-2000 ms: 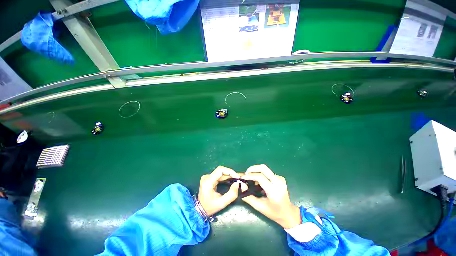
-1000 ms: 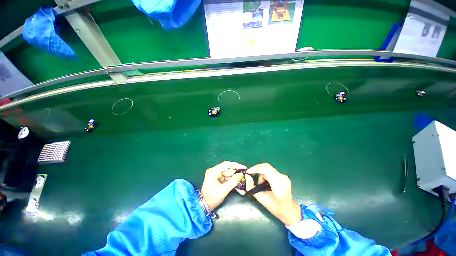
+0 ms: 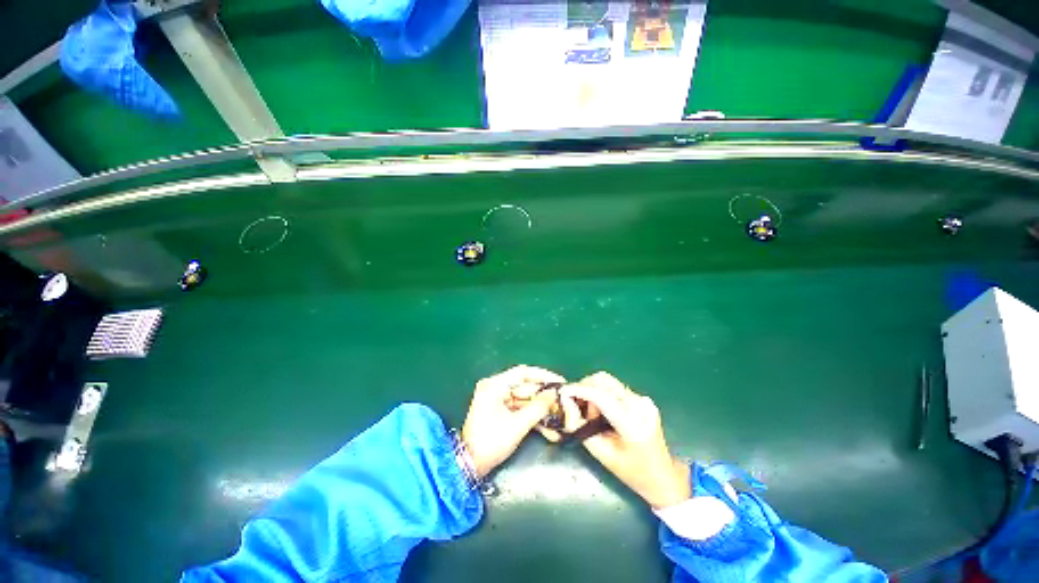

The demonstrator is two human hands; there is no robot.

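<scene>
My left hand [image 3: 507, 419] and my right hand [image 3: 624, 430] meet above the green bench at the lower centre. My left fingertips pinch a small dark round part [image 3: 556, 412]; its details are mostly hidden by the fingers. My right fingertips touch the same part from the right. A dark shape also shows under my right fingers, but I cannot tell whether it is a tool. Both sleeves are blue, with a band at my left wrist.
Several small round assemblies, one at centre [image 3: 471, 252], lie on the green belt [image 3: 615, 233]. A white box [image 3: 993, 370] and a thin dark tool [image 3: 924, 407] are at right. A ribbed white tray [image 3: 124, 333] and a metal plate [image 3: 79, 427] are at left.
The assemblies on the belt have shifted left. My hands have closed in around the part, and the dark stick-like shape seen under my right hand a second ago is now mostly hidden.
</scene>
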